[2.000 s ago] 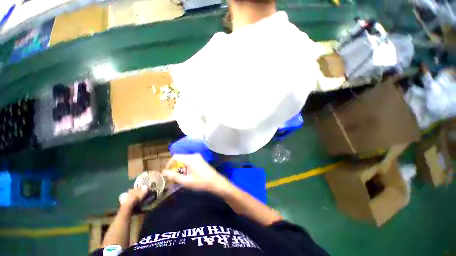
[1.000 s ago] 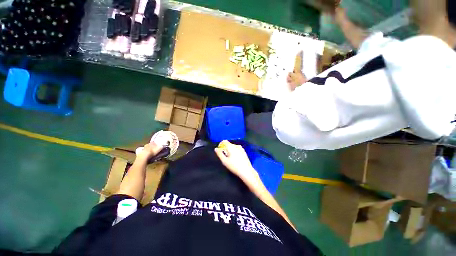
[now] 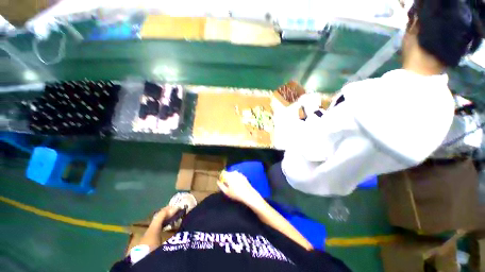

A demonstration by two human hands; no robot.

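Observation:
My left hand (image 3: 165, 215), low and left of centre, grips a portable mini fan (image 3: 183, 202) with a round cream grille and a dark body. My right hand (image 3: 234, 186) is to its right, in front of my dark shirt. Its fingers are closed on a small yellow item (image 3: 222, 176). The item is blurred and mostly covered by the fingers, so I cannot tell what it is. The two hands are apart.
A person in white (image 3: 367, 133) stands at the bench (image 3: 191, 138) ahead right. Green-yellow cylinders (image 3: 257, 118) lie on cardboard. Blue stools (image 3: 250, 176) and a carton (image 3: 199, 172) are close ahead; another blue stool (image 3: 42, 166) is left. Large cartons (image 3: 433, 196) stand right.
My right hand has moved away from the fan, to the right. The person in white has shifted right in the view, uncovering the cylinders. My left hand still holds the fan.

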